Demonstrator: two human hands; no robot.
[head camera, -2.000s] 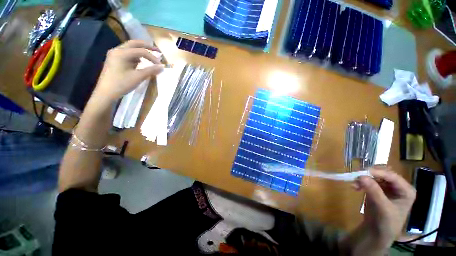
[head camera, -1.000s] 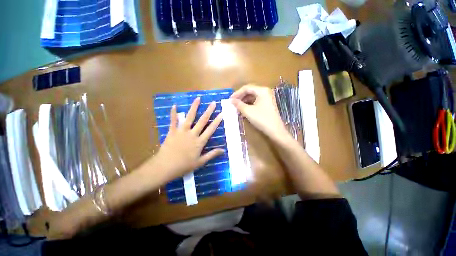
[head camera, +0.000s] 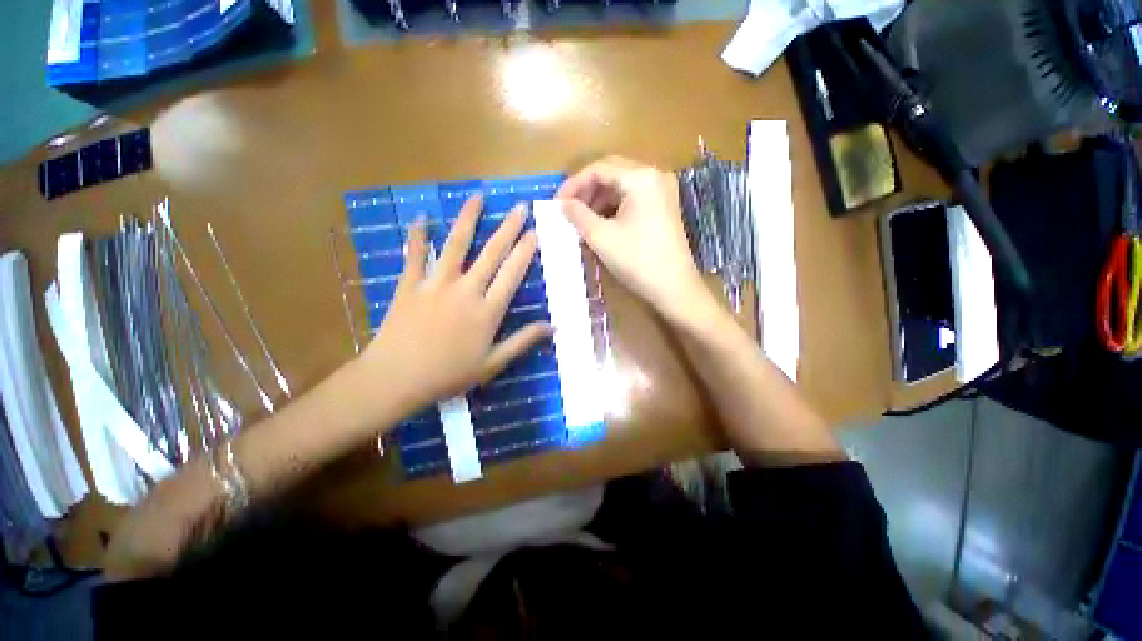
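Observation:
The blue cell panel (head camera: 495, 398) lies flat on the brown tabletop in front of me. My left hand (head camera: 457, 307) is spread flat on it, over a white strip (head camera: 460, 441) whose lower end shows below my palm. A second white strip (head camera: 570, 326) lies along the panel's right side. My right hand (head camera: 632, 232) pinches near this strip's top end between thumb and forefinger; the fingertips touch its top corner. Thin silver ribbons stick out at both sides of the panel.
Silver ribbon bundles lie left (head camera: 148, 338) and right (head camera: 720, 219), beside white strips (head camera: 774, 238). Farther right are the iron stand's yellowish sponge (head camera: 864, 165), a phone (head camera: 920, 294) and scissors (head camera: 1115, 294). A small dark cell piece (head camera: 95, 163) and finished panels (head camera: 157, 38) are upper left.
Two seconds ago the strip hung from my right hand and my left was at the left pile. Since one second ago both hands have stayed at the panel; the view has shifted slightly.

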